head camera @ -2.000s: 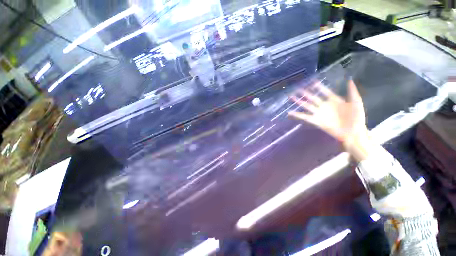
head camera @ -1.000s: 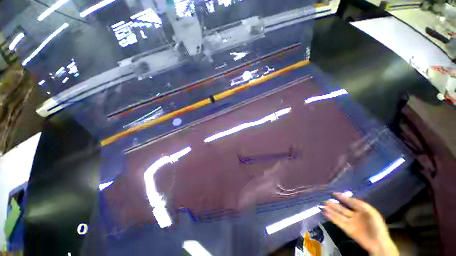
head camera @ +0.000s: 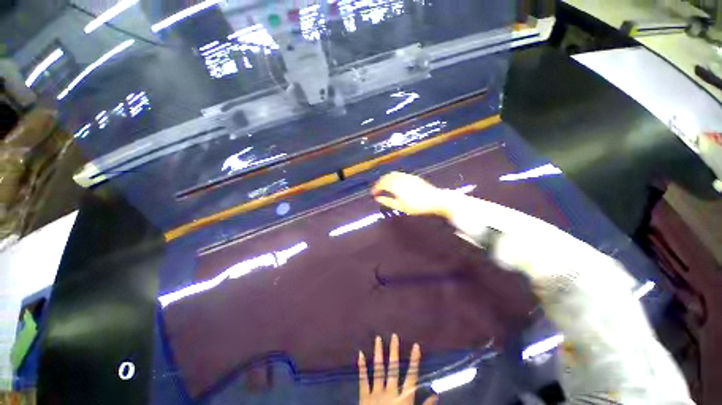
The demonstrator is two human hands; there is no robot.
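Note:
A dark maroon cut panel lies on the bluish clear lower sheet of the sewing template, among dark blue placement lines. An amber strip runs along the panel's far side. My right hand is bent down at the panel's far edge, just below the amber strip; whether its fingers pinch cloth cannot be told. My left hand has its fingers spread at the panel's near edge, cut off by the bottom of the picture. A glossy clear cover sheet stands raised at the back.
A pale bar crosses the far side behind the plastic. The black table extends left and right. White surfaces lie at both sides, stacked maroon panels at the right. A small white ring is at the lower left.
My right hand has moved from the near right side to the panel's far edge. My left hand has come in at the bottom. The view has shifted slightly; lamp reflections changed.

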